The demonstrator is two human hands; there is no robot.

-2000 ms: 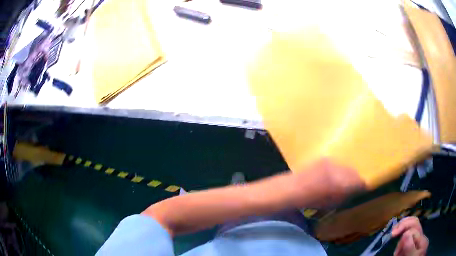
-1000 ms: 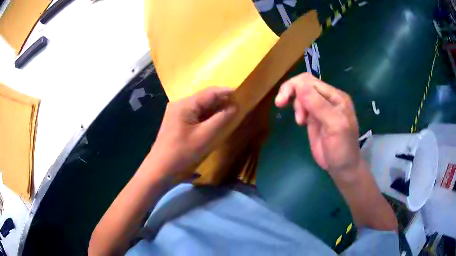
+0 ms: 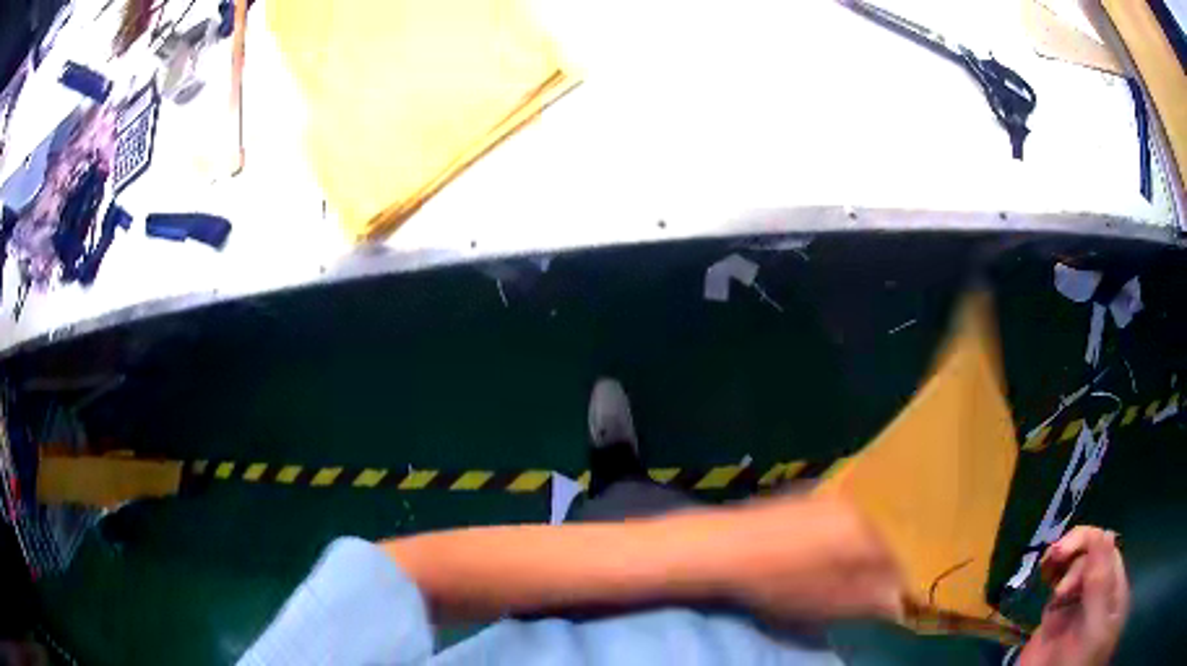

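Observation:
The orange-brown card patterns (image 3: 948, 468) hang below the table edge at lower right, with a pointed top and a thin dark cord (image 3: 957, 572) near their lower end. My left hand (image 3: 853, 559) is blurred against their left side, and its fingers are hidden. My right hand (image 3: 1091, 586) is at their lower right corner with its fingers curled; whether it grips the card or cord is unclear. A stack of yellow-brown card patterns (image 3: 423, 98) lies on the table at upper left.
The white table (image 3: 729, 156) has a metal front edge. Black-handled shears (image 3: 1002, 91) lie at its right. A calculator (image 3: 134, 137), navy folded strip (image 3: 189, 230) and narrow brown strip (image 3: 238, 91) are at left. A shoe (image 3: 609, 414) and white scraps show on the green floor.
The large card sheet is no longer spread across the table edge; the card now hangs below it between my hands. The view has swung back left from one second ago, and the shears show.

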